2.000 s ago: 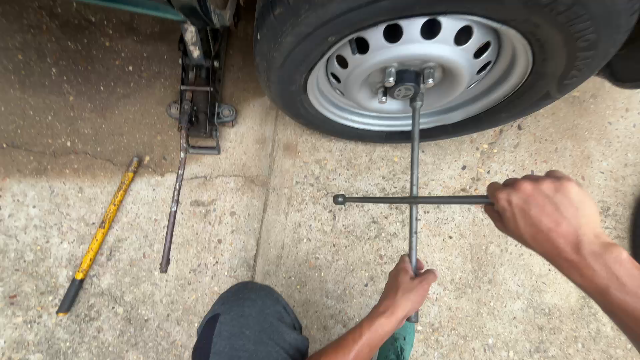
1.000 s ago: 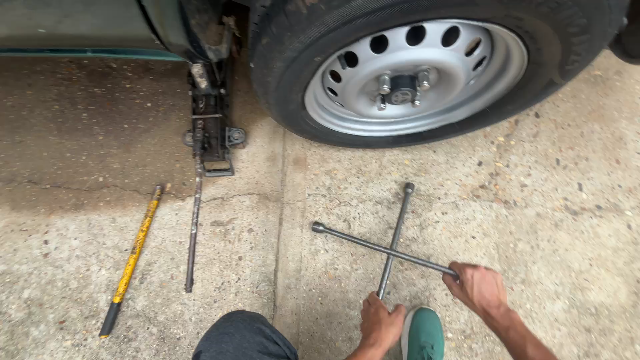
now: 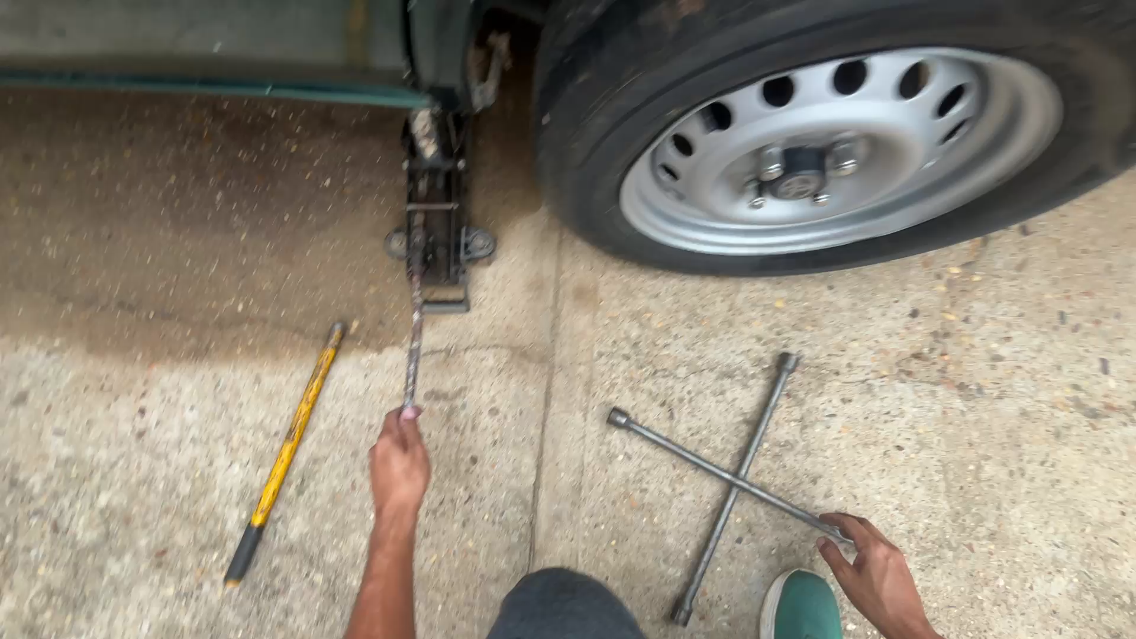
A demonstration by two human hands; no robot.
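My left hand point(image 3: 399, 457) is closed around the lower end of a thin metal rod point(image 3: 414, 346) that runs up to a floor jack point(image 3: 437, 213) under the vehicle's edge. A four-way lug wrench point(image 3: 739, 480) lies on the concrete, and my right hand point(image 3: 874, 568) is at the end of its lower right arm, fingers curled with the tip between thumb and fingers. Above the wrench stands the vehicle's wheel, with a black tire point(image 3: 586, 177) and a silver steel rim point(image 3: 710, 209). Lug nuts point(image 3: 772, 162) surround its dark center cap point(image 3: 797, 185).
A yellow metal bar point(image 3: 295, 439) with a black end lies on the concrete left of the rod. The vehicle's green sill point(image 3: 222, 87) spans the upper left. My knee point(image 3: 564, 608) and a green shoe point(image 3: 803, 608) are at the bottom edge.
The lug wrench has come off the wheel hub and down onto the ground. My left hand has let go of it, moved left and taken hold of the jack's rod. My right hand has stayed at the wrench.
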